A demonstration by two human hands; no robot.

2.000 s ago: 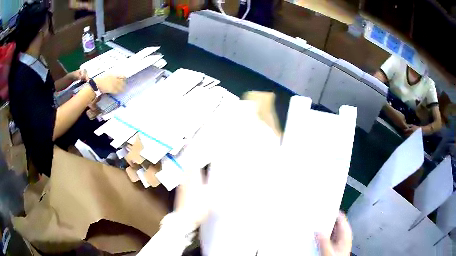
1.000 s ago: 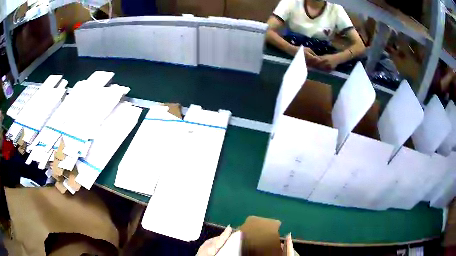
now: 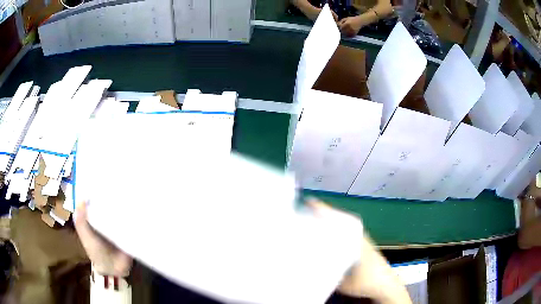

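Observation:
A white carton (image 3: 207, 208), blurred and bright, lies sideways across the near edge of the bench, held between both hands. My left hand (image 3: 104, 246) holds its left end near a blue edge stripe. My right hand (image 3: 362, 261) holds its right end, its fingers partly hidden by the carton. Behind it, box blanks (image 3: 207, 104) with a blue stripe lie on the green bench (image 3: 261, 133). Erected cartons (image 3: 341, 145) stand in a row at the right with lid flaps raised and brown insides showing.
Overlapping stacks of blanks (image 3: 59, 113) lie at left above a large brown carton (image 3: 35, 249). Finished boxes (image 3: 118, 27) stand on the far belt beyond a pale rail (image 3: 267, 107). Boxes (image 3: 457, 276) are below the table. People's arms (image 3: 356, 21) show opposite and at right.
The view has shifted. The carton has come up from the bottom edge, where its brown inside showed, and now lies sideways as a broad white face between both hands.

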